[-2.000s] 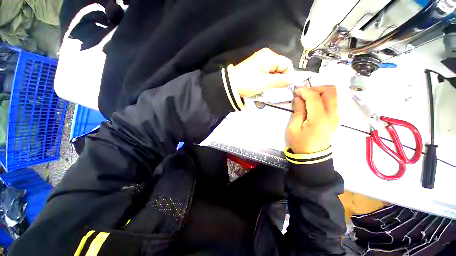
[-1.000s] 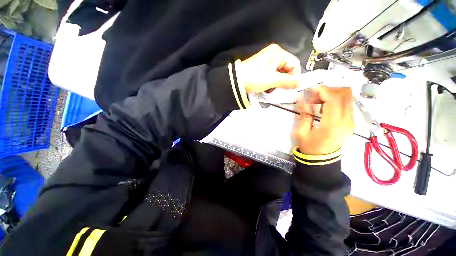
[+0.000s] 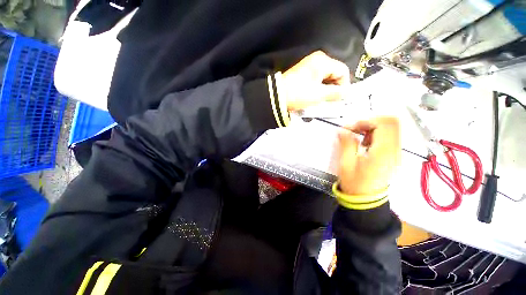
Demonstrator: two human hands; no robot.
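Note:
My left hand is beside the sewing machine, its thumb and fingertips pinched on a thin white strip that blends into the white table. My right hand is lower and to the right, apart from the left hand, fingers bent together. Glare hides whether its fingertips hold a thread or anything else. The black fabric lies spread left of the needle area and behind my left forearm. The machine head is at the top right.
Red-handled scissors and a black-handled screwdriver lie right of my right hand. A round dark machine part is behind them. A measuring scale runs along the near table edge. A blue crate stands at left.
My right hand has moved down, away from my left fingertips. My left hand has shifted slightly right and stays pinched. The view has shifted a little.

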